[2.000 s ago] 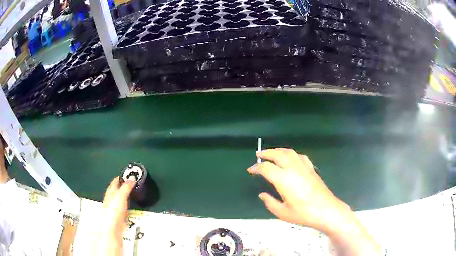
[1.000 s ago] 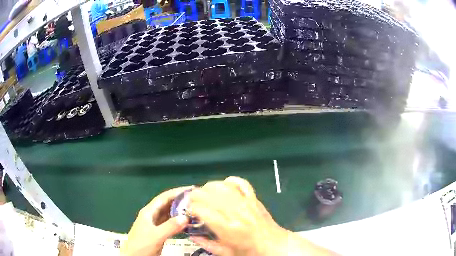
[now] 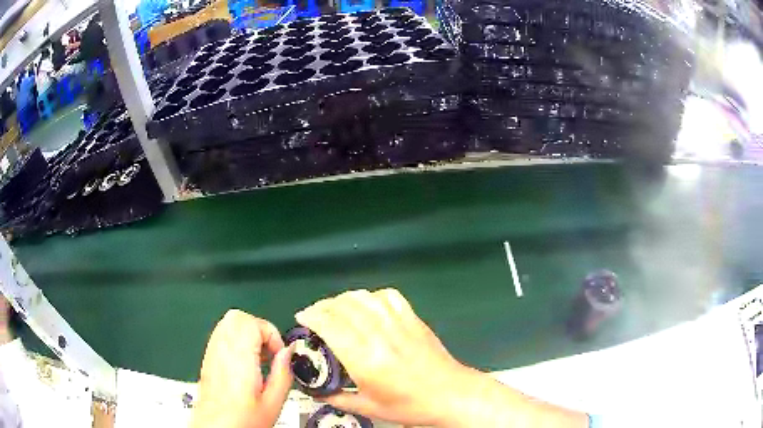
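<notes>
A black cylindrical unit [image 3: 311, 368] with a pale inner ring and dark centre is held over the near edge of the belt, its round end facing me. My right hand [image 3: 381, 355] is wrapped round its right side. My left hand [image 3: 243, 368] has thumb and forefinger pinched together at the left rim; whether they hold a small part is hidden. A second unit [image 3: 339, 420] sits just below on the paper-covered ledge, cut off by the bottom edge. Another dark unit [image 3: 602, 291] stands on the green belt [image 3: 401, 226] at the right.
A thin white strip [image 3: 513, 269] lies on the belt. Stacks of black trays [image 3: 309, 109] with round pockets stand behind it. A pale metal post [image 3: 142, 109] rises at the left. Blue stools are in the background. Part of a person's white sleeve shows at the lower left edge.
Both hands have come together on a unit near the ledge. Since one second ago the pale ring has become visible between them. The white strip and the standing unit have shifted right in view.
</notes>
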